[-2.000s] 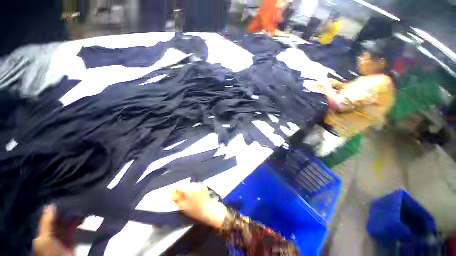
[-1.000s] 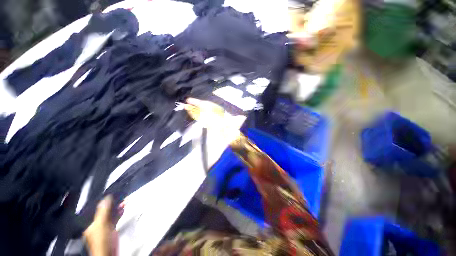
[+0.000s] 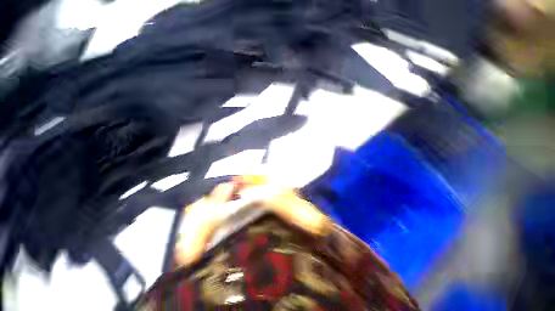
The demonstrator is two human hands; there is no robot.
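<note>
Dark navy strips (image 3: 146, 91) lie heaped and tangled over the white table (image 3: 335, 115). The picture is strongly blurred. My left hand (image 3: 201, 222) and my right hand (image 3: 295, 209) are close together at the lower middle, over the table's near edge, with the patterned sleeves just below them. Their fingers meet or overlap near a small orange-red patch (image 3: 249, 180), which may be a tool; I cannot tell. A thin dark strip runs down beside my left hand. Whether either hand grips anything is hidden by blur.
A large blue crate (image 3: 395, 200) stands against the table edge at right, with dark cloth at its far side. Another blue crate (image 3: 471, 299) is cut off at the bottom right. Pale grey cloth (image 3: 42, 42) lies at upper left. A blurred person (image 3: 529, 36) is at upper right.
The view has shifted closer over the near table edge. My right hand has come back from the far strips and the two hands are now together.
</note>
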